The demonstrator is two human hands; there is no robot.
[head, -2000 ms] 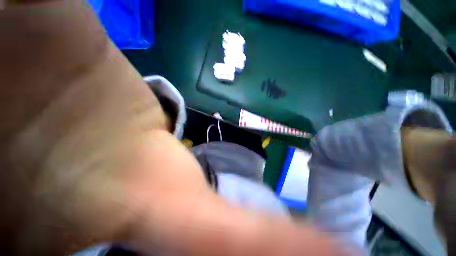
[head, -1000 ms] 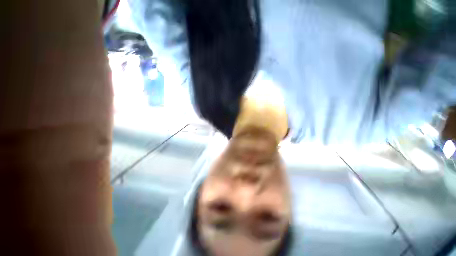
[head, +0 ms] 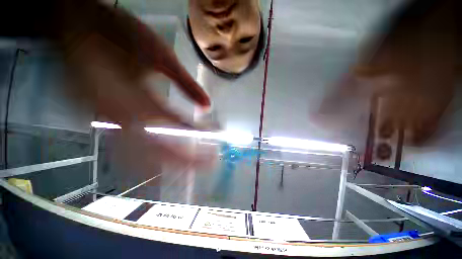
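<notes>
The view is tilted up, and no worked-on part can be made out. My left hand (head: 167, 111) is large and blurred at the picture's left, with its fingers apart and pointing toward the middle. No held thing can be made out in it. My right hand (head: 390, 96) is at the upper right, dark and strongly blurred. Its fingers and anything in them cannot be told.
An upside-down face (head: 228, 40) shows at the top middle. Bright tube lights (head: 309, 143) hang on a pale metal frame (head: 342, 187). White printed sheets (head: 167, 217) line a curved edge below. A small blue object (head: 394, 236) is at the lower right.
The view has swung from the bench with trays and white pieces up to the face and lights. The face has moved from bottom to top. Both hands now show, blurred, at the sides.
</notes>
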